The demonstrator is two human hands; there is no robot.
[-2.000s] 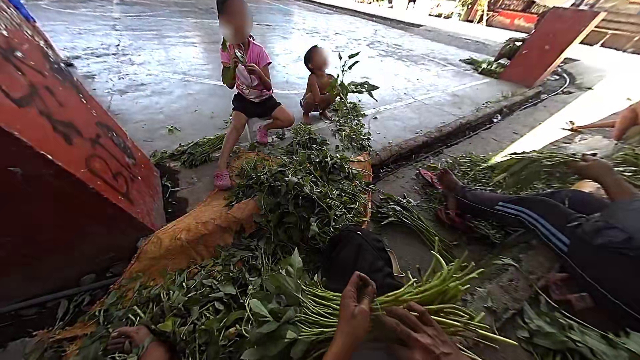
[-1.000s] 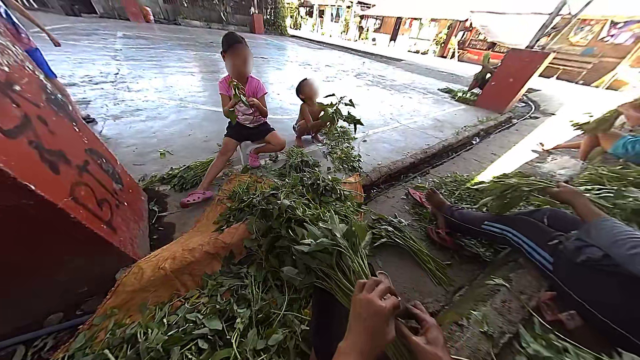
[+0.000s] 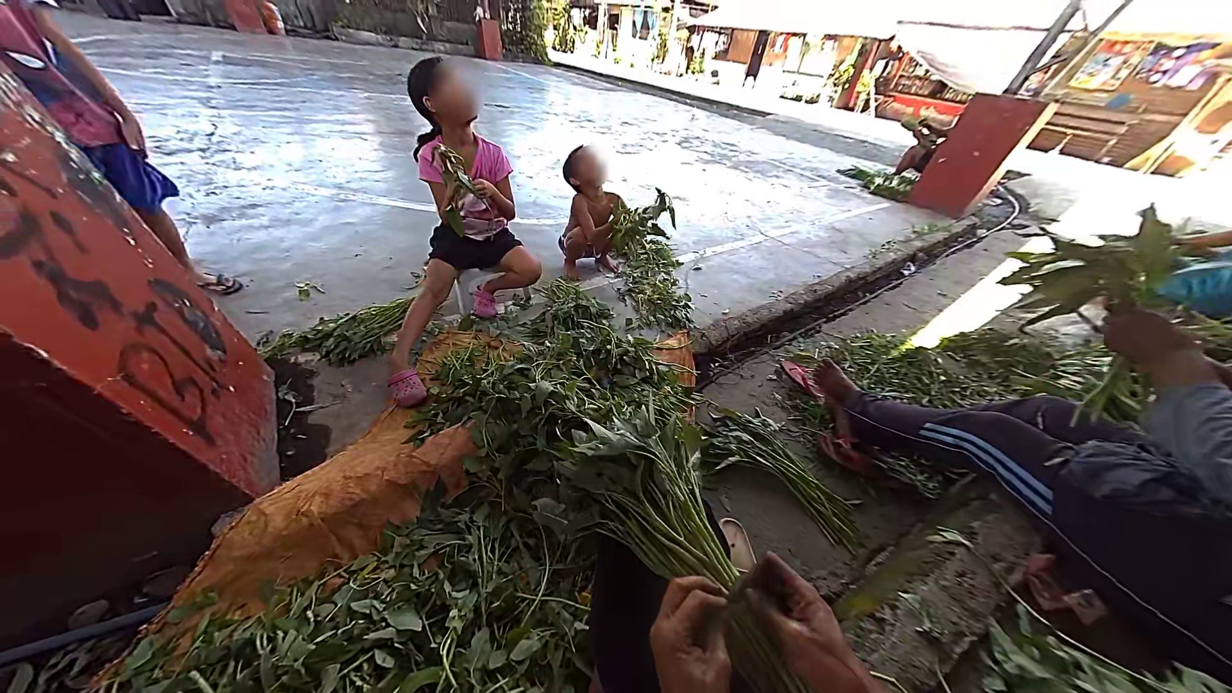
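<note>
A bundle of long-stemmed leafy greens (image 3: pixel 664 500) points away from me, its leaves toward the big pile. My left hand (image 3: pixel 691 630) pinches the stems from the left, and my right hand (image 3: pixel 804 626) closes round them from the right; its fingers are blurred. The hands nearly touch. Beyond the bundle, a heap of loose leafy greens (image 3: pixel 549 385) lies on an orange woven sack (image 3: pixel 327 510). Just right of the bundle, another bunch of greens (image 3: pixel 789 472) lies on the concrete.
A red painted concrete block (image 3: pixel 144 318) stands at the left. Two people sit or squat beyond the heap, holding greens. At right, a co-worker's outstretched leg (image 3: pixel 962 443) lies beside more greens, and a hand lifts a leafy bunch (image 3: pixel 1107 269). A concrete curb (image 3: pixel 828 279) runs behind.
The bundle, held crosswise with its stems to the right two seconds ago, now points away from me. The co-worker's hand at right has lifted a bunch. A person has come further into view at left.
</note>
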